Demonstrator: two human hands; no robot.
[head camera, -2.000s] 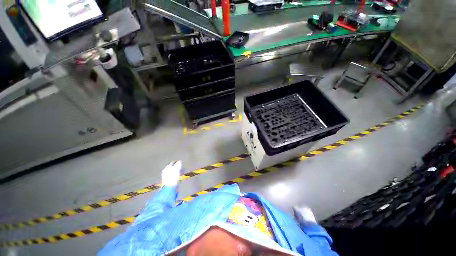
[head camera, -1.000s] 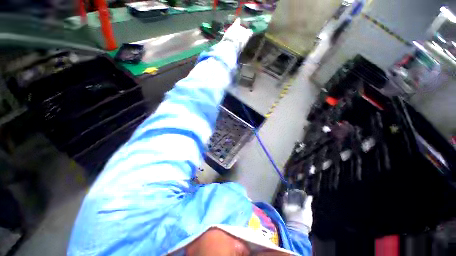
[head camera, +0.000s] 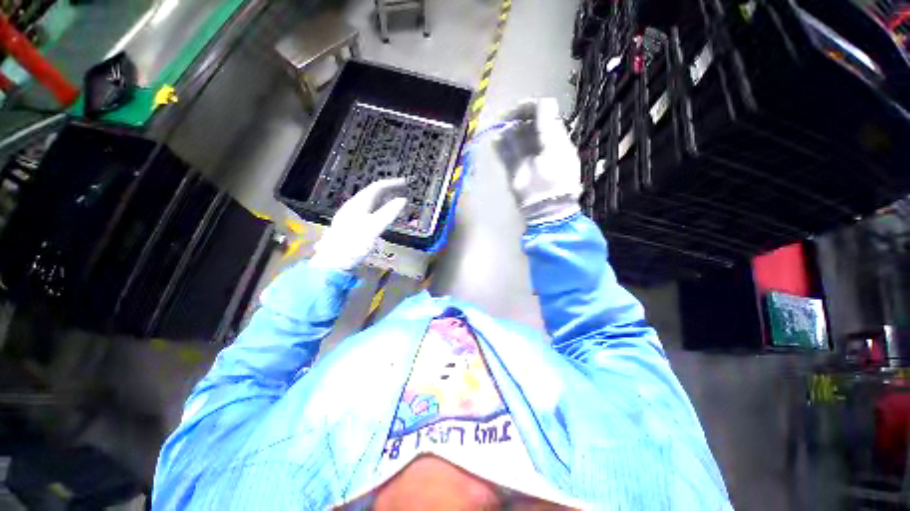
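A black tote (head camera: 299, 160) stands on the floor in front of me, with a dark perforated plate or tray (head camera: 384, 165) inside. A thin blue cord (head camera: 451, 205) runs along the tote's right side and curves up to my right hand. My right hand (head camera: 544, 168), white-gloved and blurred, is raised right of the tote with its fingers closed around the cord's end. A dark patch at the fingers is unclear. My left hand (head camera: 361, 225), white-gloved, is over the tote's near-left rim, fingers apart and empty; touching cannot be told.
Stacked black totes (head camera: 150, 240) stand at left, below a green-edged bench (head camera: 185, 85). A large stack of black totes (head camera: 698, 150) is close at right. Metal stools (head camera: 317, 48) stand behind the tote. Yellow-black floor tape (head camera: 487, 70) runs past it. A green board (head camera: 796, 321) lies at lower right.
The view has turned right and the tote now appears centrally. My left arm has come back from reaching toward the bench to the tote's rim. My right hand has risen with the blue cord.
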